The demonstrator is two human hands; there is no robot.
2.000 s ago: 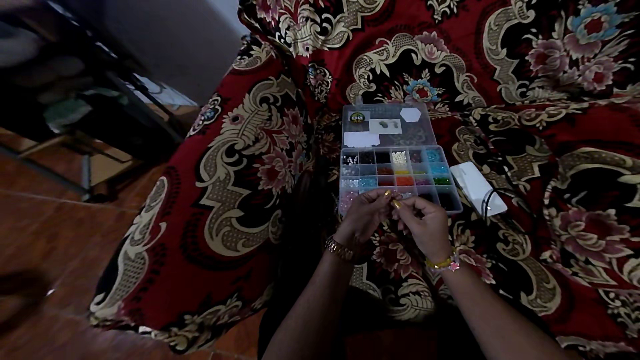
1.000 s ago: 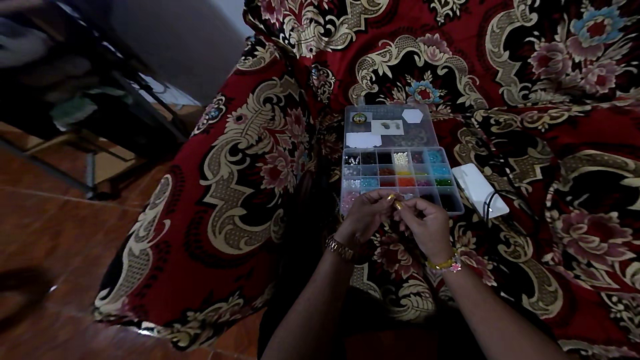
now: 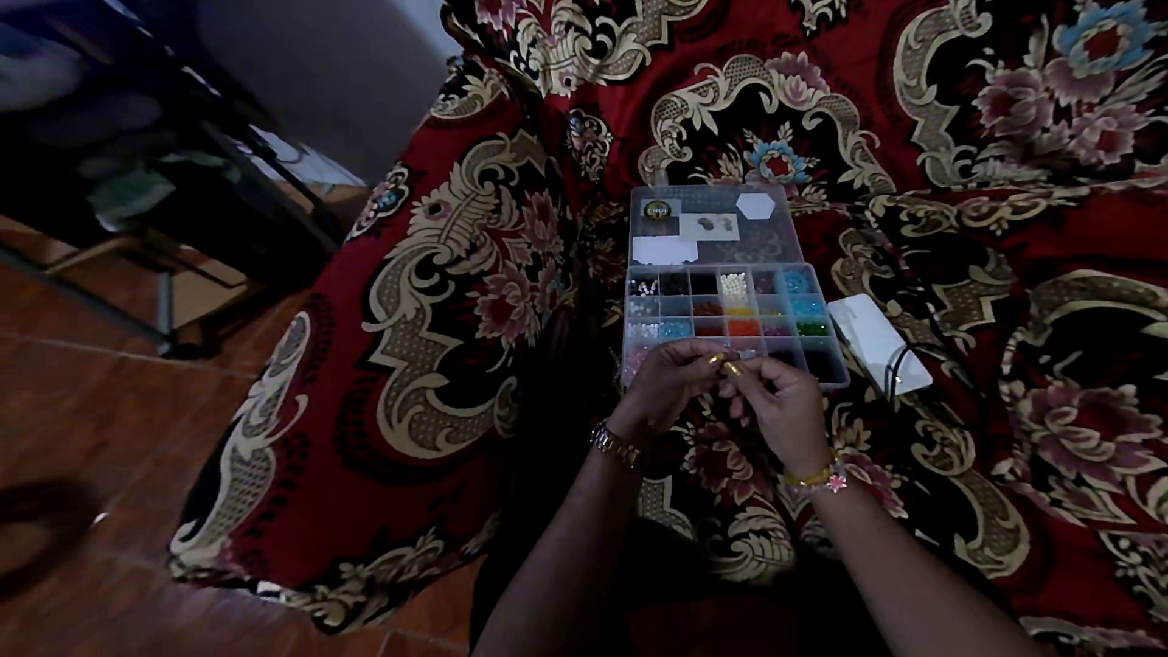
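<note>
My left hand (image 3: 673,376) and my right hand (image 3: 777,399) meet fingertip to fingertip over the near edge of a clear plastic bead organizer box (image 3: 844,365). Thumbs and forefingers are pinched together; anything between them is too small to make out. A watch (image 3: 616,444) is on my left wrist, and a yellow beaded bracelet (image 3: 812,478) with a pink star-like charm is on my right. Beads in white, blue, red, orange and green lie in the box's compartments. Its lid (image 3: 766,246) stands open behind, with pale paper pieces on it.
A white rectangular object (image 3: 878,342) with a black cable (image 3: 899,365) lies right of the box. All rest on a sofa covered in red floral fabric (image 3: 456,319). A dark metal-framed stand (image 3: 164,310) is on the tiled floor (image 3: 100,392) at the left.
</note>
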